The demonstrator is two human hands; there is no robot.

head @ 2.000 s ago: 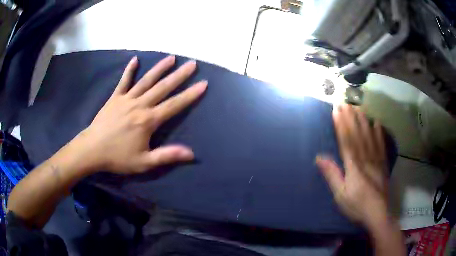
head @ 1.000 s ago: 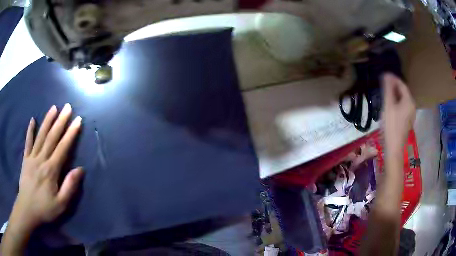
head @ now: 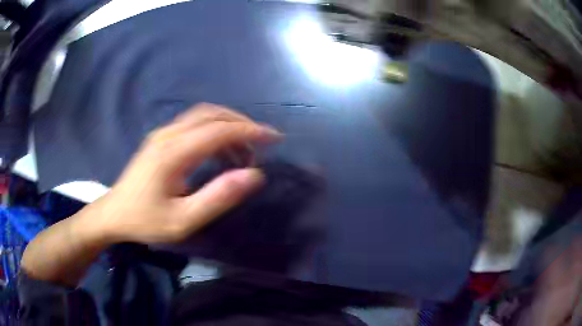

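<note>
A large navy garment panel (head: 383, 191) lies across the machine table, with a short slit-like line near its upper middle. My left hand (head: 185, 172) is over the panel's left half, fingers bent and thumb apart, with nothing visible in it; blur hides whether it touches the cloth. A blurred patch of skin, my right hand or forearm (head: 561, 280), is cut off at the lower right edge; what it holds cannot be told. The sewing machine head (head: 399, 38) is above the panel beside a bright lamp glow.
The pale table (head: 523, 140) shows right of the panel. A blue basket (head: 22, 223) is at the far left. A small red part (head: 485, 283) shows below the table at the right. Dark cloth (head: 25, 76) hangs at the upper left.
The view has swung back left. The panel's slit line, near upright before, now runs sideways. My left hand has changed from spread flat to bent fingers. My right hand has left the scissors area.
</note>
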